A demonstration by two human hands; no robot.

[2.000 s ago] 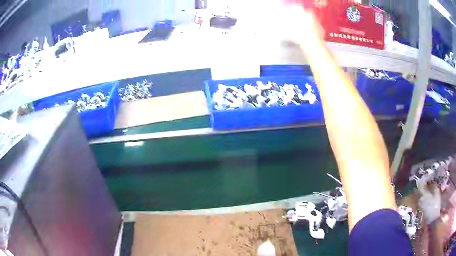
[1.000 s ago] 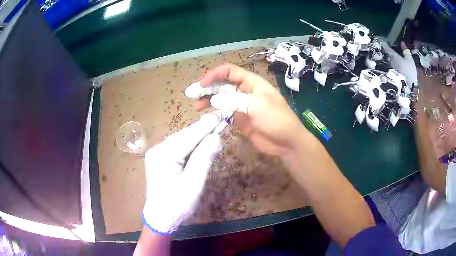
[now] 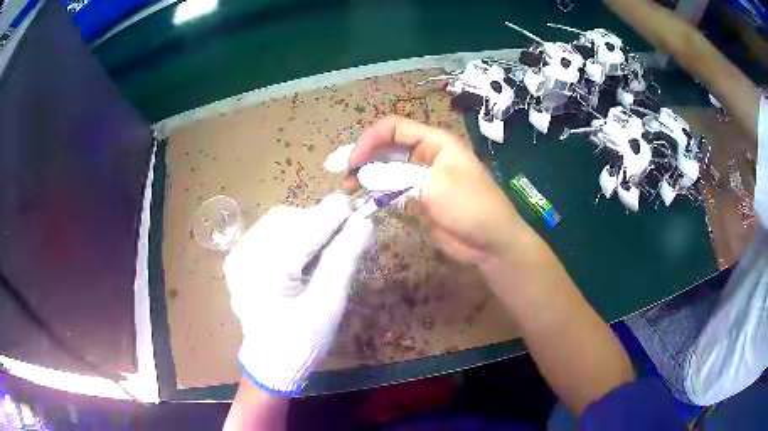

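Note:
My left hand (image 3: 295, 286), in a white knitted glove with a blue cuff, and my right hand (image 3: 438, 189), bare with white finger covers, meet over the stained brown board. Between their fingertips is a slim silver tool or part (image 3: 383, 200) with a dark section; its ends are hidden by the fingers. A white rounded shape (image 3: 340, 158) shows at my right index fingertip; I cannot tell if it is a finger cover or a separate object. A clear plastic cup (image 3: 217, 223) with tiny white bits stands on the board, left of my hands.
White part-assembled units (image 3: 623, 143) with thin rods cover the green surface at the upper right. A green and blue small pack (image 3: 536, 200) lies right of the board (image 3: 219, 337). A dark panel (image 3: 67, 210) stands at left. A coworker's arm (image 3: 674, 38) and pale sleeve are at right.
My right arm has come back from the shelf, and both hands now meet over the board. Since one second ago they have barely moved. The coworker's arm has moved up and away.

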